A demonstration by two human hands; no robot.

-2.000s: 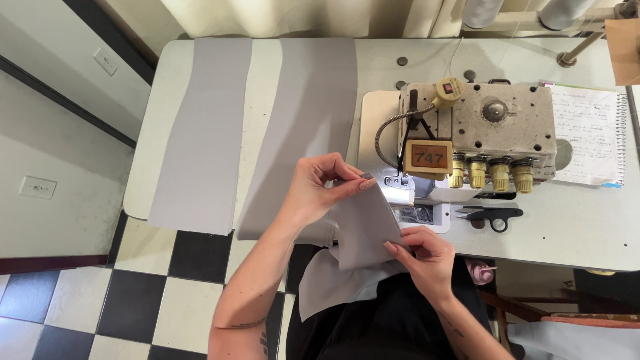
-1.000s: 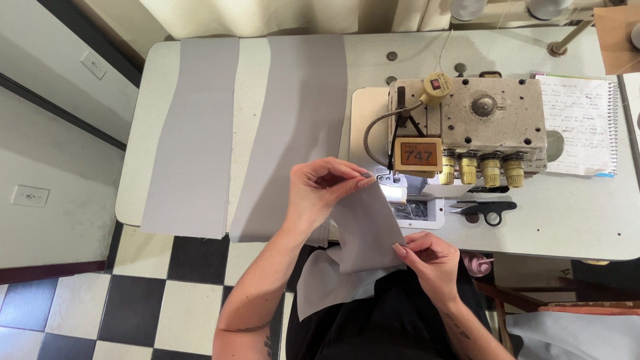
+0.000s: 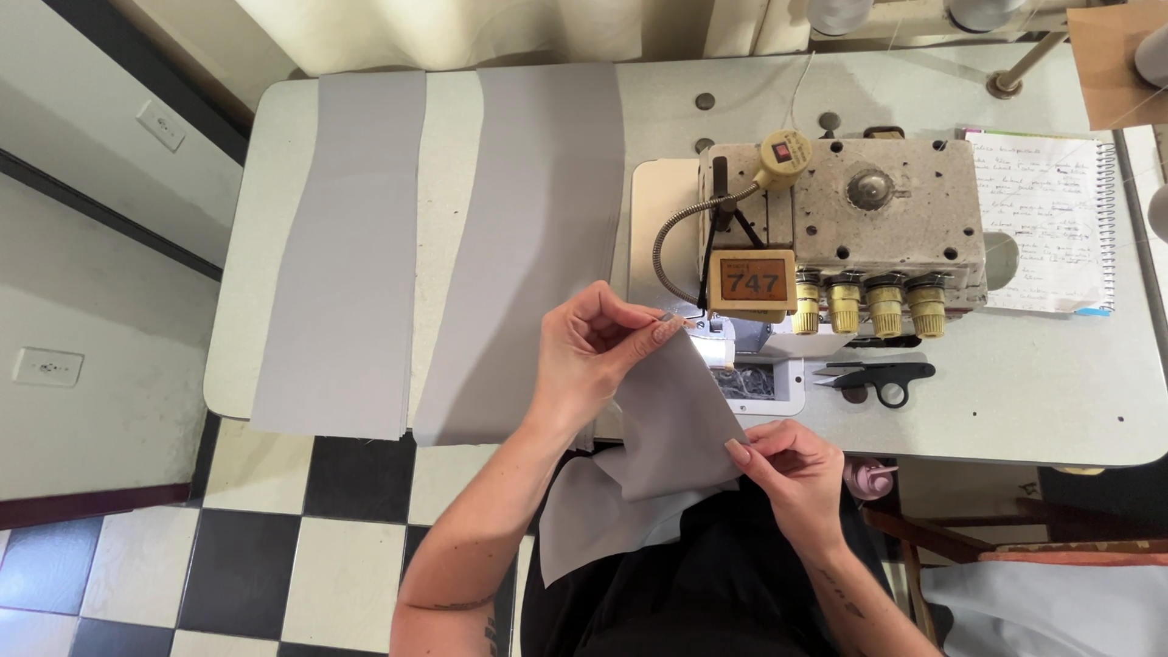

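A grey fabric piece (image 3: 680, 411) is stretched between my hands in front of the overlock sewing machine (image 3: 876, 210). My left hand (image 3: 602, 351) pinches its upper corner between thumb and forefinger, close to the machine's lit needle area. Lower and to the right, my right hand (image 3: 789, 474) pinches the same edge. The rest of the cloth hangs in folds over my lap. Two long grey fabric panels, one at the far left (image 3: 351, 255) and a wider one (image 3: 529, 228) beside it, lie flat on the sewing table (image 3: 233, 365).
Black thread snips (image 3: 881, 376) lie right of the machine's open looper area. A spiral notebook (image 3: 1040, 228) with handwriting is behind them at the right. Thread cones (image 3: 839, 14) stand at the back edge. Below the table at right are a wooden chair (image 3: 949, 538) and a pink object (image 3: 867, 479).
Both hands keep their pinch on the fabric's edge and have hardly moved relative to it. The view has shifted slightly.
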